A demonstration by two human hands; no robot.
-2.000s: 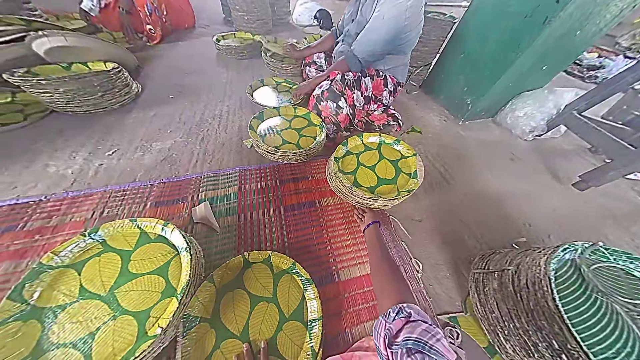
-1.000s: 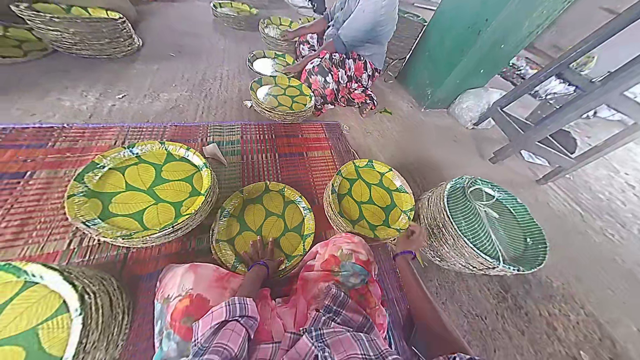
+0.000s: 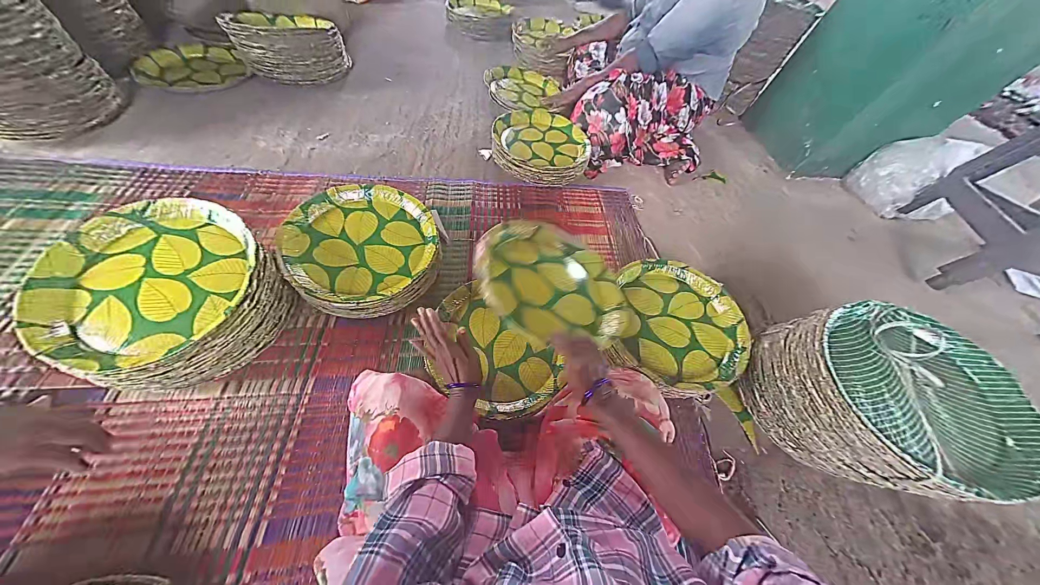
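My right hand [image 3: 581, 361] holds a round leaf-print plate [image 3: 548, 280] by its near edge, tilted and blurred by motion. Below it, in front of my lap, lies another green and yellow leaf-print plate [image 3: 508, 382]. My left hand [image 3: 445, 349], fingers spread, rests at that plate's left edge and grips nothing. Just right of the raised plate sits a stack of the same plates [image 3: 682, 325]. Two more stacks, a smaller one [image 3: 357, 244] and a taller one [image 3: 146, 284], stand on the mat to the left.
A tied stack of woven rings with green netting [image 3: 934, 398] lies on its side at right. Another person's hand [image 3: 49, 439] reaches in at left over the striped mat [image 3: 268, 455]. A seated person [image 3: 642, 114] has plate stacks [image 3: 540, 146] alongside. A green pillar [image 3: 886, 81] stands behind.
My right hand has come from the right-hand stack to over my lap, now with a plate lifted in it. My left hand has shifted to the lap plate's left edge. Another person's hand has appeared at left.
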